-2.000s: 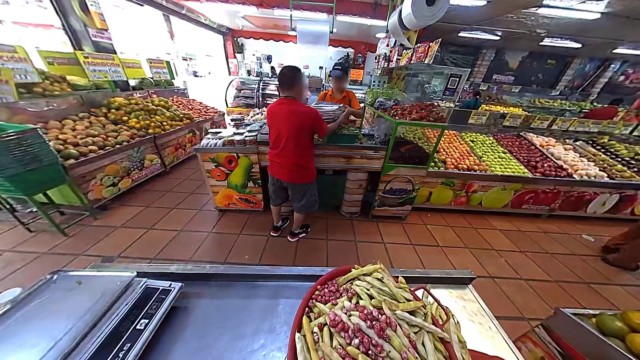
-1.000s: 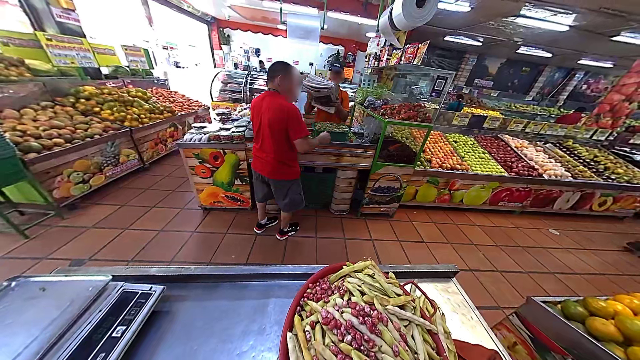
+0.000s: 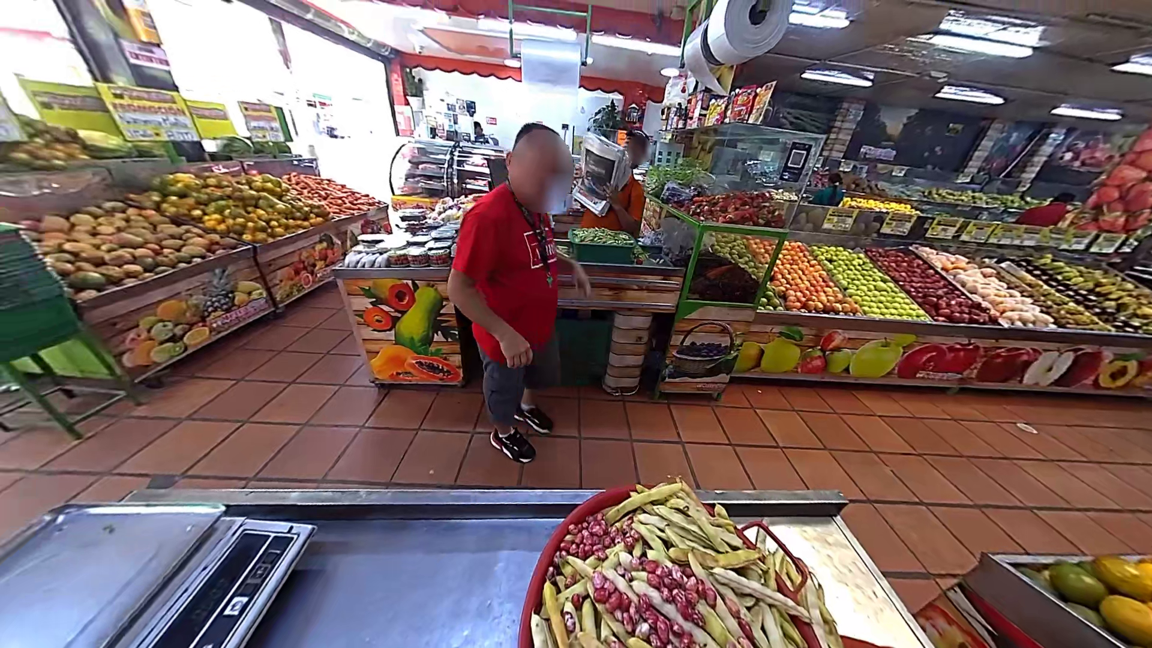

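Observation:
Neither of my hands shows in the head view. Nearest to me, at the lower centre, a red basket [image 3: 540,576] is heaped with pale bean pods [image 3: 720,549] and speckled red-and-white shelled beans [image 3: 630,598]. It rests on a metal counter [image 3: 405,576]. On the counter's left part is a weighing scale with a steel pan [image 3: 108,540] and a dark button panel [image 3: 238,585]. The bottom of the basket is cut off by the frame's edge.
Past the counter, on the tiled floor [image 3: 378,441], stands a person in a red shirt [image 3: 508,270]. Behind a produce counter [image 3: 405,333] another person in orange [image 3: 621,202] holds a stack of papers [image 3: 598,171]. Fruit stands line both sides; a bin of mangoes [image 3: 1080,585] is at lower right.
The person in red has turned from the far counter to face this way. The person in orange has the paper stack raised, now more to the right.

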